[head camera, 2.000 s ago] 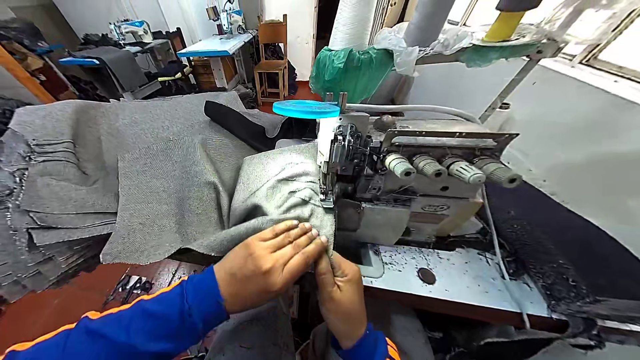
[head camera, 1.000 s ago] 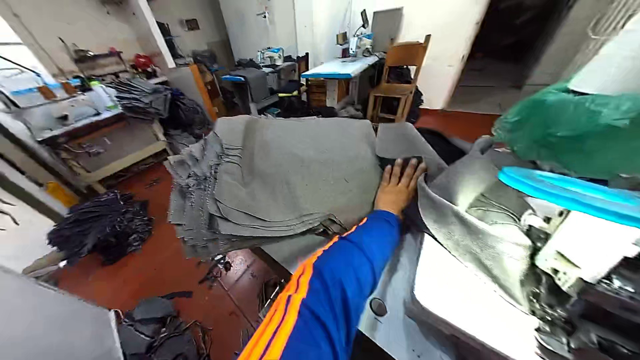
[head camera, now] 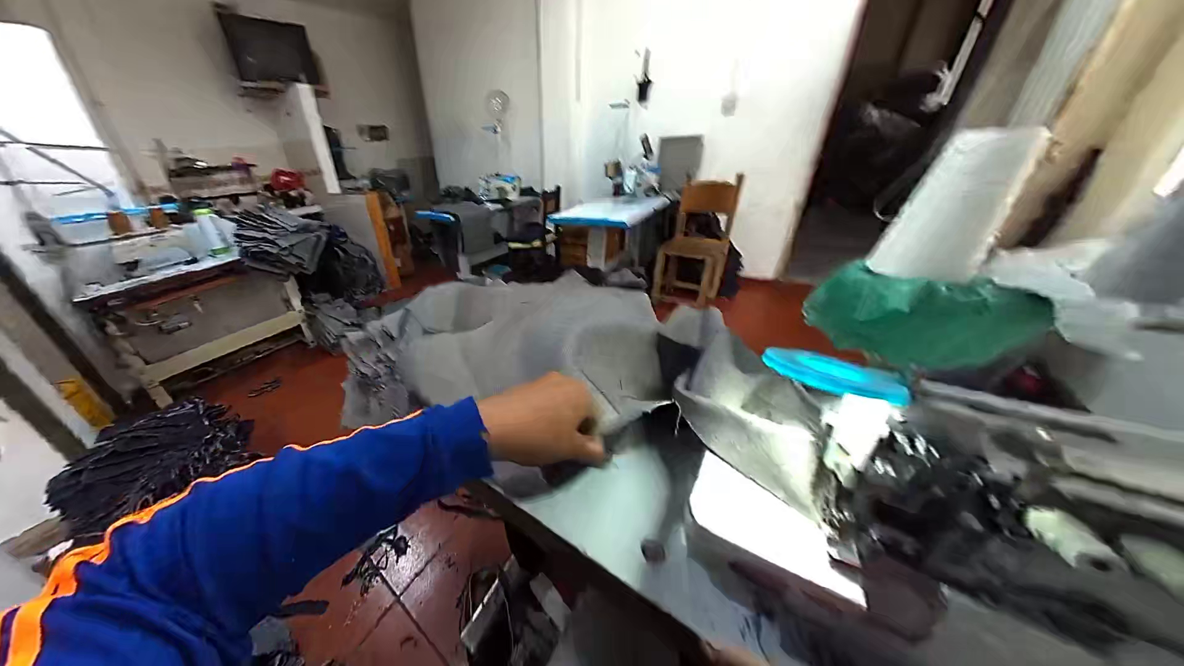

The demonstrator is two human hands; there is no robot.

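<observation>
My left hand (head camera: pixel 546 421), in a blue sleeve with an orange stripe, is curled shut on the edge of the grey fabric (head camera: pixel 518 333), which rises in folds behind it; the fingertips are blurred. Another grey fabric piece (head camera: pixel 740 416) runs under the lit head of the sewing machine (head camera: pixel 860 430), with a dark piece (head camera: pixel 678 361) beside it. Only a sliver of my right hand (head camera: pixel 735 655) shows at the bottom edge, below the machine table (head camera: pixel 601 509). What it touches is hidden.
A blue round tray (head camera: pixel 837 375) sits over the machine, near a white thread cone (head camera: pixel 962 203) and green plastic (head camera: pixel 925 314). Dark fabric scraps (head camera: pixel 148 462) lie on the red floor at left. A wooden chair (head camera: pixel 698 240) and other sewing tables (head camera: pixel 610 213) stand behind.
The left hand was flat on the fabric between the stack and the machine; it has moved left and curled. The grey fabric, smoother before, is now raised in folds. The view has shifted.
</observation>
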